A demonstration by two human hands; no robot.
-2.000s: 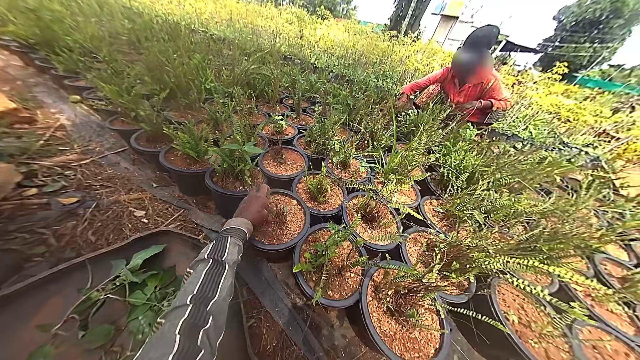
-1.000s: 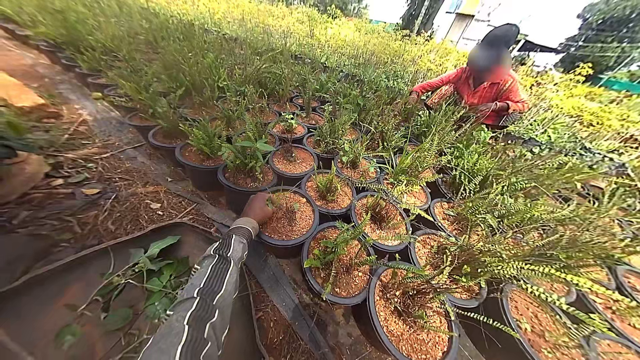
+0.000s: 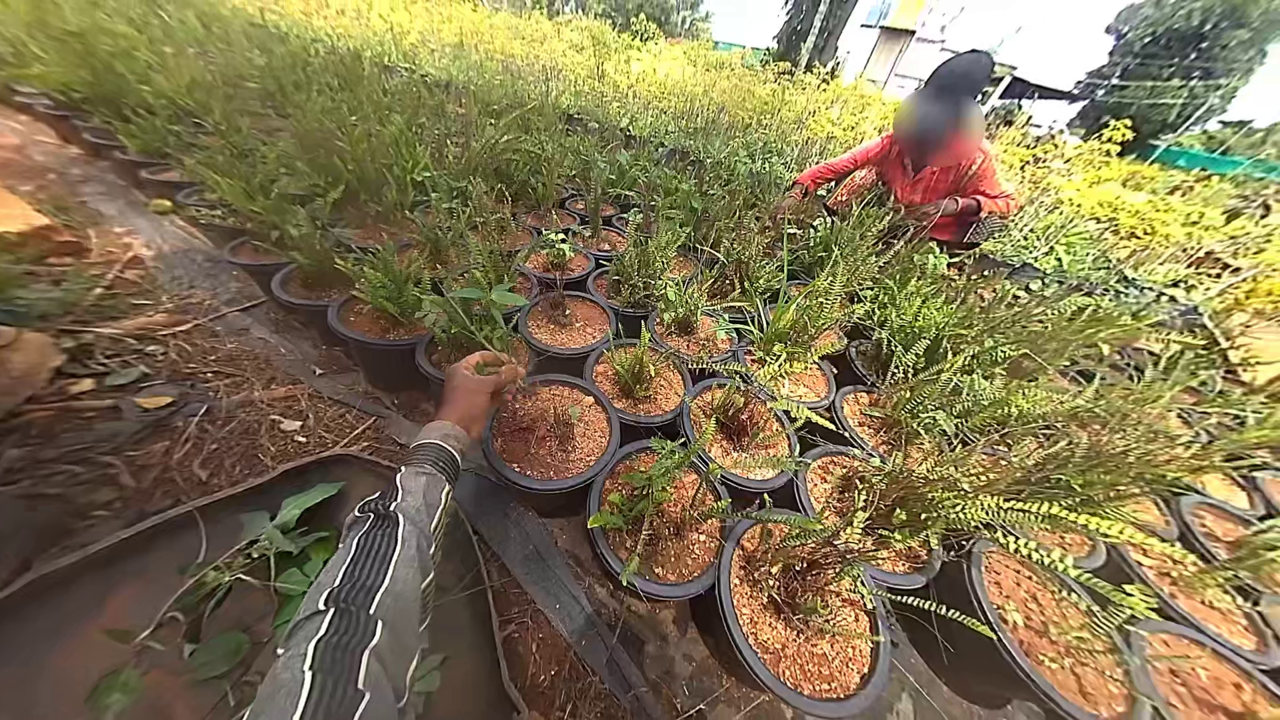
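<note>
My left hand [image 3: 478, 392], in a grey sleeve with black and white stripes, is above the left rim of a black plastic pot [image 3: 552, 432] filled with reddish-brown grit. Its fingers are curled together on a thin green plant stem [image 3: 484, 366]. Just behind the hand, a broad-leaved plant [image 3: 478, 308] rises over another pot; whether the held stem belongs to it cannot be told. Small sprigs stand in the pot beside my hand. To the right is a pot with a leafy green plant [image 3: 655, 500]. My right hand is out of view.
Cut leafy stems [image 3: 290, 555] lie in a dark shallow container [image 3: 200, 495] at lower left. Closely set pots of ferns [image 3: 930, 500] extend right and back. A person in a red shirt [image 3: 925, 185] crouches among plants at upper right. A black strip [image 3: 555, 575] runs along the ground.
My left hand has moved off the pot's near-left rim, up toward the broad-leaved plant, and now has a stem in its fingers. The other person remains crouched at upper right.
</note>
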